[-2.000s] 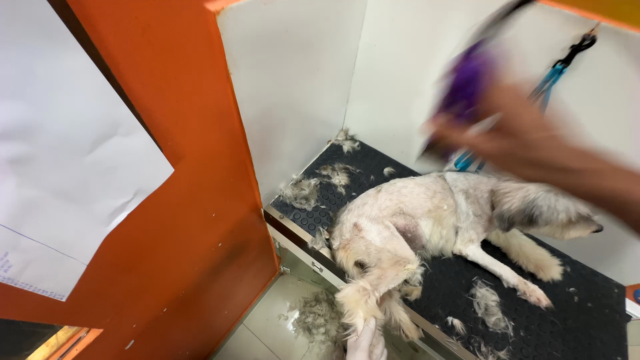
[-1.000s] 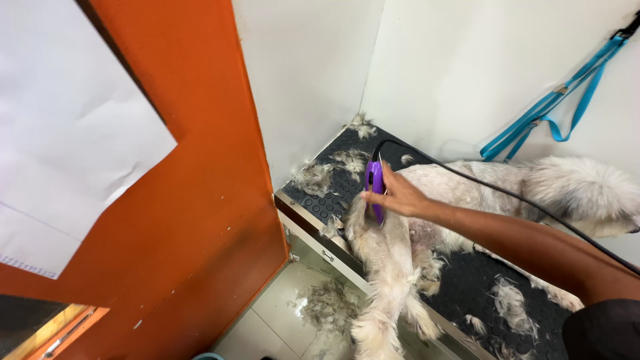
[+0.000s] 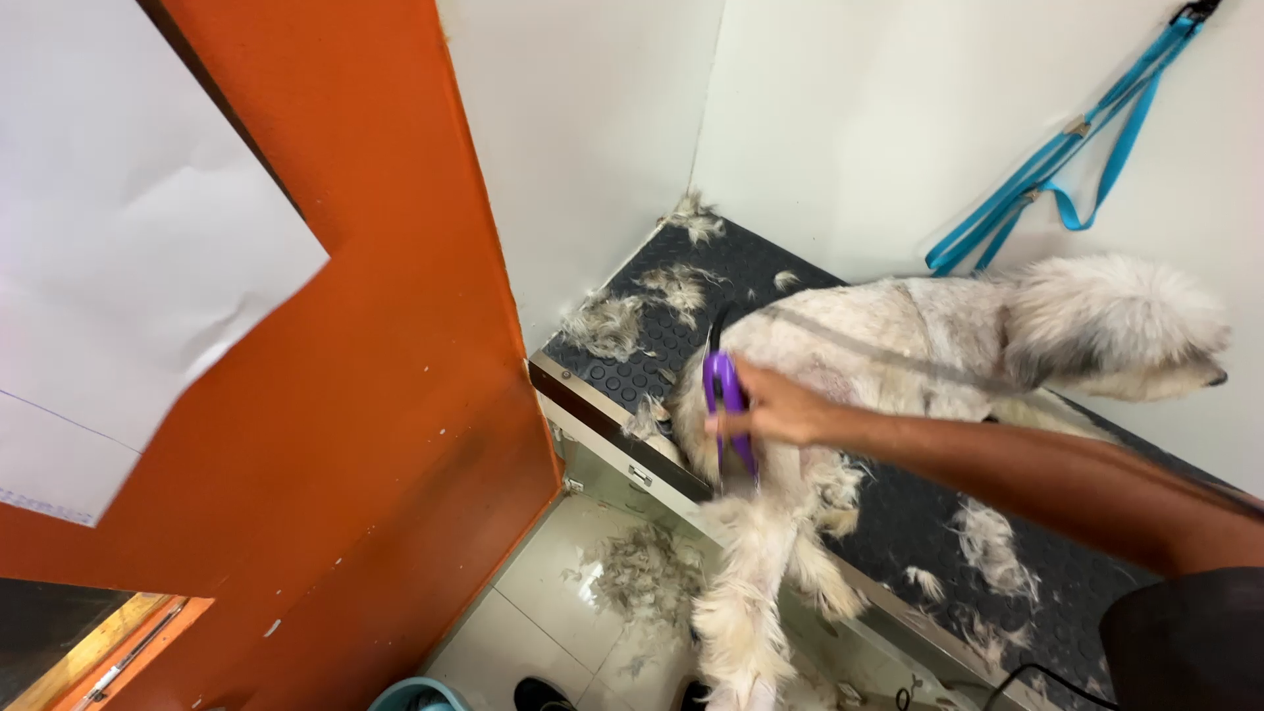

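My right hand (image 3: 775, 405) grips purple electric hair clippers (image 3: 726, 395), with the lower end against the fur at the top of a dog's hind leg. The light-coated dog (image 3: 869, 326) lies on a black rubber-topped grooming table (image 3: 612, 373), its head to the right and its body fur cut short. A shaggy hind leg (image 3: 746, 612) extends past the table's near edge toward the bottom of the view. The clippers' dark cord (image 3: 889, 351) passes over the dog's back, blurred. My left hand is not in view.
Cut fur (image 3: 607, 326) lies in tufts on the table, and a pile of fur (image 3: 642, 578) is on the tiled floor. Blue straps (image 3: 1047, 163) hang by the white wall. An orange panel (image 3: 395, 395) bearing white paper (image 3: 128, 227) stands at left; a light-blue container (image 3: 420, 696) is below.
My right hand first moved with the clippers from above the dog to its hind end, then slightly down the leg. The dog's head has risen. A gloved hand at the paw has left view.
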